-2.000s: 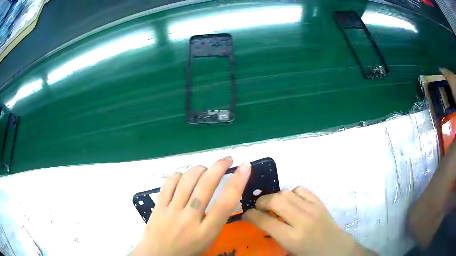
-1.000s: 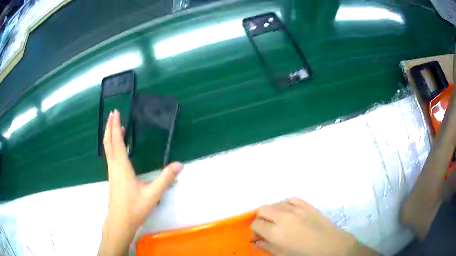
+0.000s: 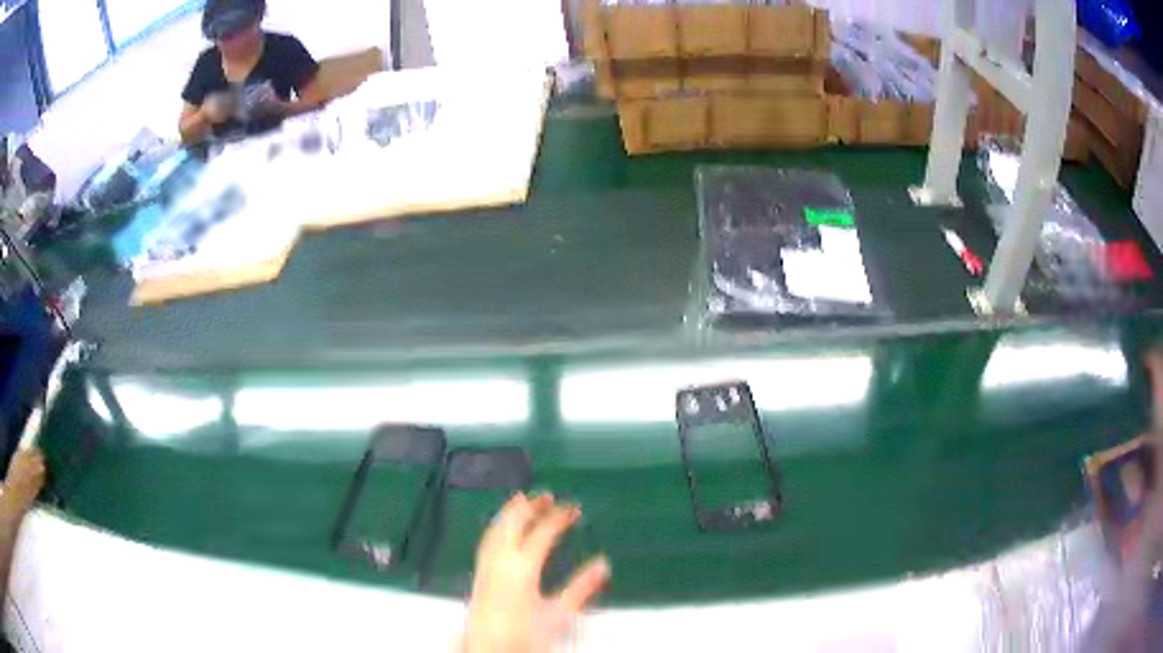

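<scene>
My left hand [image 3: 520,580] reaches up over the near edge of the belt, blurred, fingers apart, and looks empty. Its fingertips are at the right side of a black phone middle frame [image 3: 487,468], partly hidden; I cannot tell if they touch it. A second middle frame [image 3: 409,444] lies close beside it on the left, tilted. A third middle frame [image 3: 724,519] lies farther right, its camera end away from me. My right hand is out of view.
The green belt [image 3: 867,523] runs across, with the white bench edge [image 3: 281,612] nearer. Beyond are cartons [image 3: 727,121], a grey post [image 3: 1020,191], a wrapped black stack [image 3: 765,242] and a seated person [image 3: 249,83]. Parts of other people show at both sides.
The view has tilted up, showing the far side, and the orange tray and my right hand have left it. My left hand has moved off the left frame, towards the frame beside it.
</scene>
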